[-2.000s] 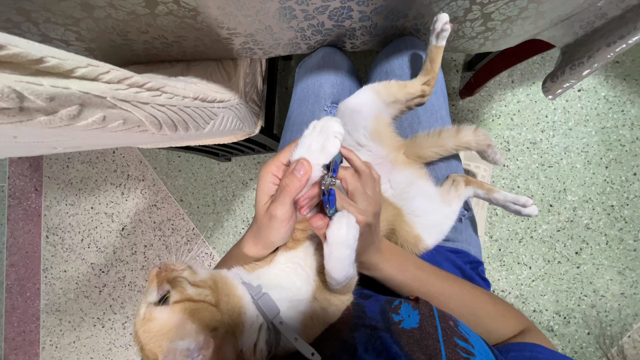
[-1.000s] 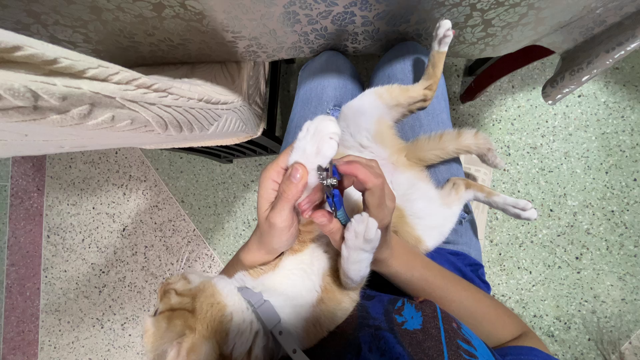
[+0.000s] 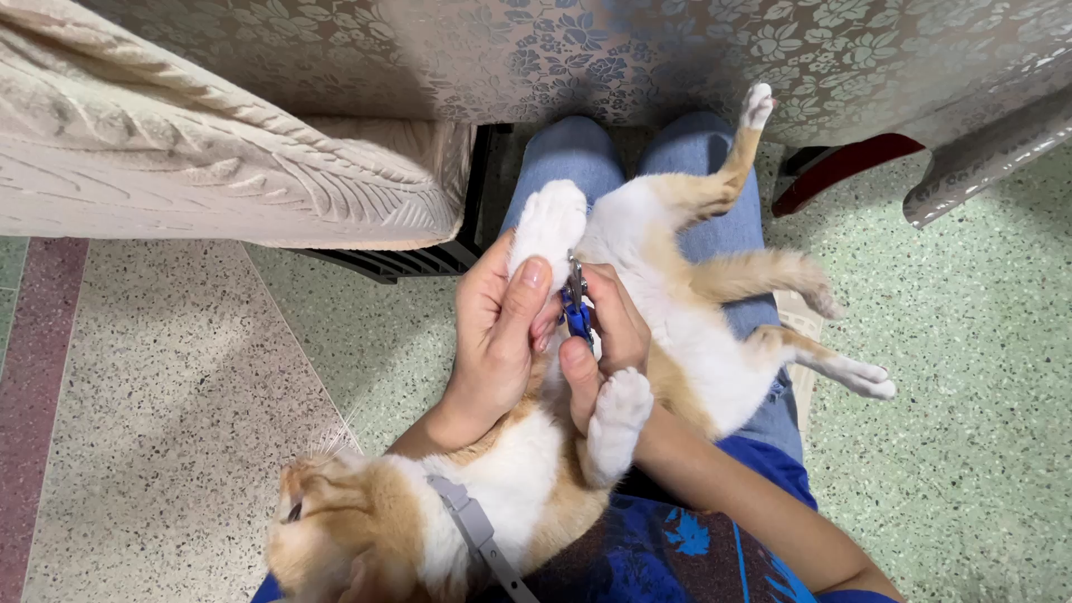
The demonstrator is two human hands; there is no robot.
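Note:
An orange-and-white cat (image 3: pixel 712 335) lies belly up across my lap, its head (image 3: pixel 352 519) at the lower left and a grey collar (image 3: pixel 477 528) round its neck. My left hand (image 3: pixel 502 335) grips one front leg, thumb on top, with the white paw (image 3: pixel 548 222) above the fingers. In my right hand (image 3: pixel 615 335) is a pair of blue-handled nail clippers (image 3: pixel 577 310), metal jaws upward beside that paw. Whether the jaws touch a claw cannot be told. The other front paw (image 3: pixel 621 410) rests by my right thumb and wrist.
A tablecloth with a floral pattern (image 3: pixel 586 50) hangs in front of my knees. To the left stands a seat with a cream cover (image 3: pixel 251 176) over a dark slatted frame (image 3: pixel 394 261). A curved red piece (image 3: pixel 846 172) shows under the cloth at right. The floor (image 3: pixel 946 469) is speckled.
The cat's head has turned from facing up-left, out of clear view, and back to the left. The clippers have shifted and tilted slightly beside the held paw. The free front paw has moved lower.

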